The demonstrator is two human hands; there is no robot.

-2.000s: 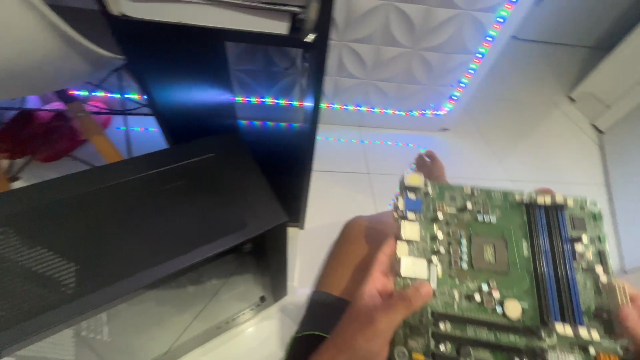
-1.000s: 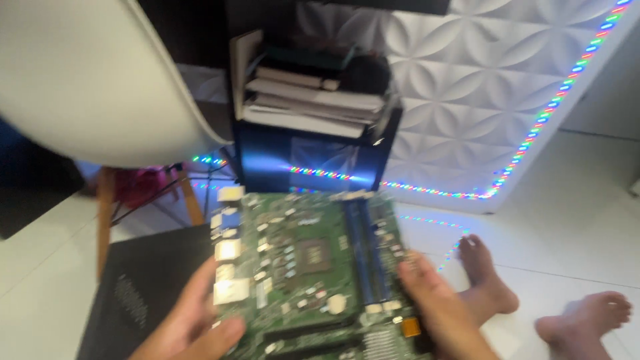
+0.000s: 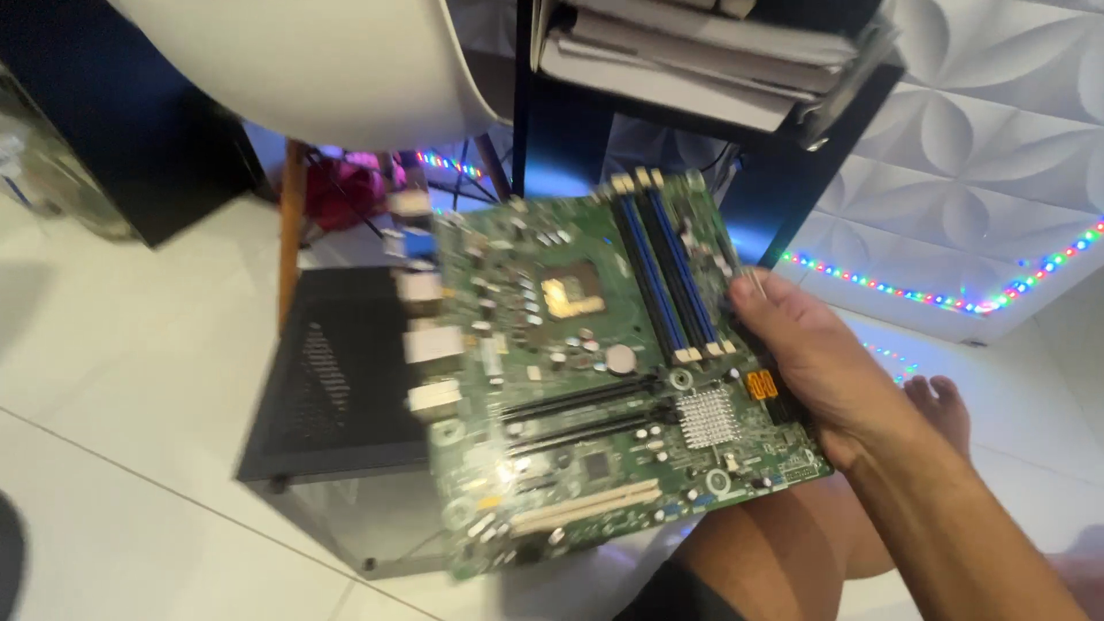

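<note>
My right hand (image 3: 802, 354) grips the right edge of a green computer motherboard (image 3: 561, 371), its thumb on top near the memory slots. The board is tilted, its component side facing me. Blue and black memory slots (image 3: 668, 272) run down its upper right part. A CPU socket (image 3: 571, 293) lies at upper middle, and a silver heatsink (image 3: 709, 418) at lower right. Metal rear ports (image 3: 431, 343) line the left edge. Behind and below the board stands a black computer case (image 3: 345, 379), partly hidden by it. My left hand is out of view.
A white chair (image 3: 319, 69) with wooden legs stands behind the case. Papers or books (image 3: 673, 73) fill a dark shelf at the top. A colored LED strip (image 3: 897, 289) runs along the base of the patterned white wall panel. My bare foot (image 3: 940, 414) is at the right.
My left hand, on the board's left side one second ago, has let go and left the view. My right hand still holds the board, which is now turned somewhat. The view has shifted.
</note>
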